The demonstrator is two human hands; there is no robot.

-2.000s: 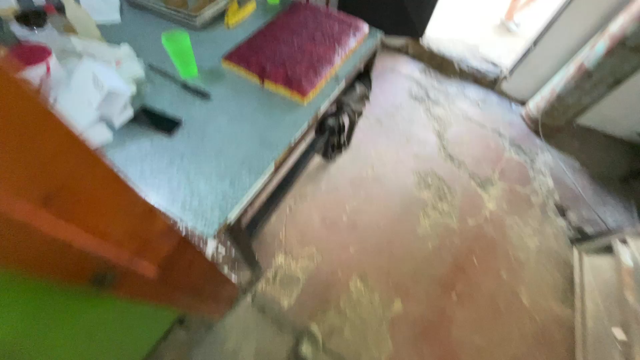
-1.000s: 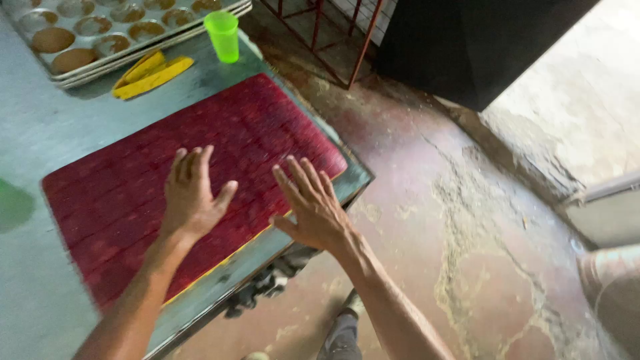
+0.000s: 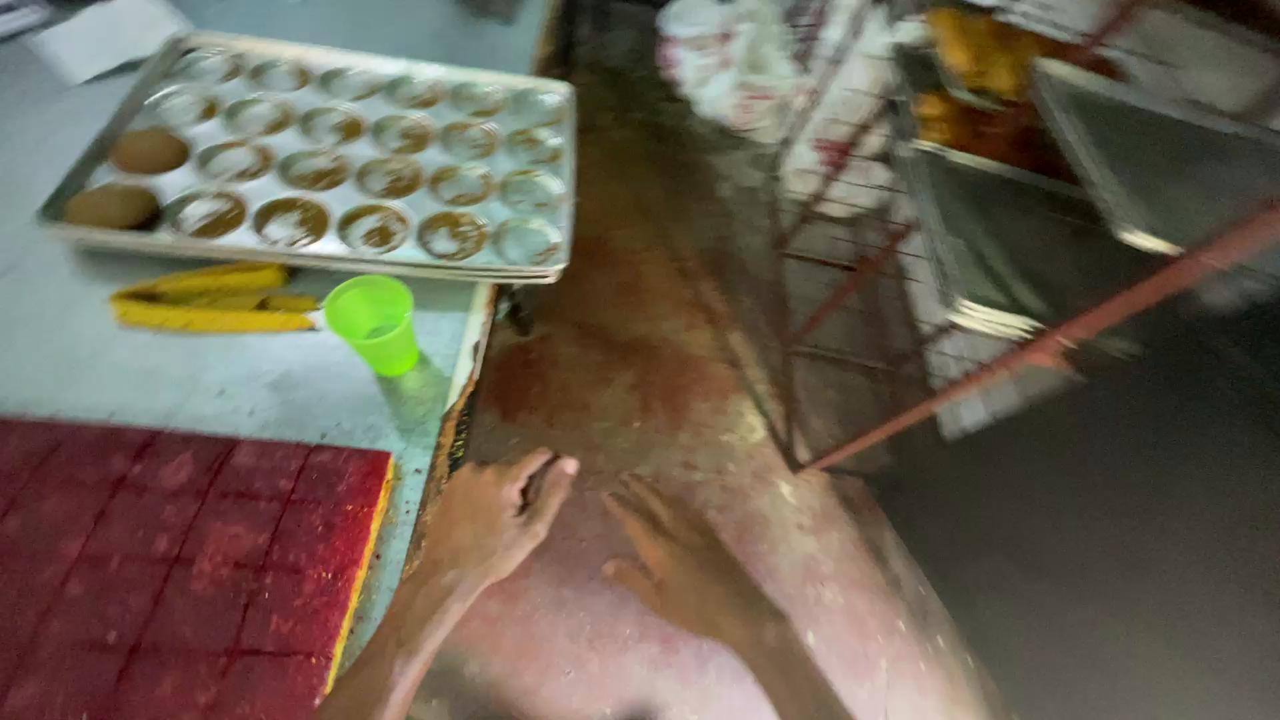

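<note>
My left hand (image 3: pixel 495 515) is in the air just off the table's edge, its fingers curled; whether anything small is in it does not show. To its right my right hand (image 3: pixel 690 570) hangs over the floor, empty, with fingers apart. A slab of red cake (image 3: pixel 190 560) with a yellow side, scored into squares, lies on the blue-grey table (image 3: pixel 220 380) left of my hands. Beyond it stand a bright green plastic cup (image 3: pixel 375 325) and a bent yellow object (image 3: pixel 210 300), perhaps a peel. A metal muffin tray (image 3: pixel 330 165) behind them holds brown buns at its left end.
A red metal rack (image 3: pixel 930 405) on the right holds sheet pans (image 3: pixel 1000 240). A dark panel (image 3: pixel 1100 560) stands at the lower right. White bags (image 3: pixel 725 65) sit at the back. The worn red floor (image 3: pixel 640 370) runs between table and rack.
My hands were over the red slab a second ago; now they are beyond the table's edge, above the floor. The view has swung toward the muffin tray and rack.
</note>
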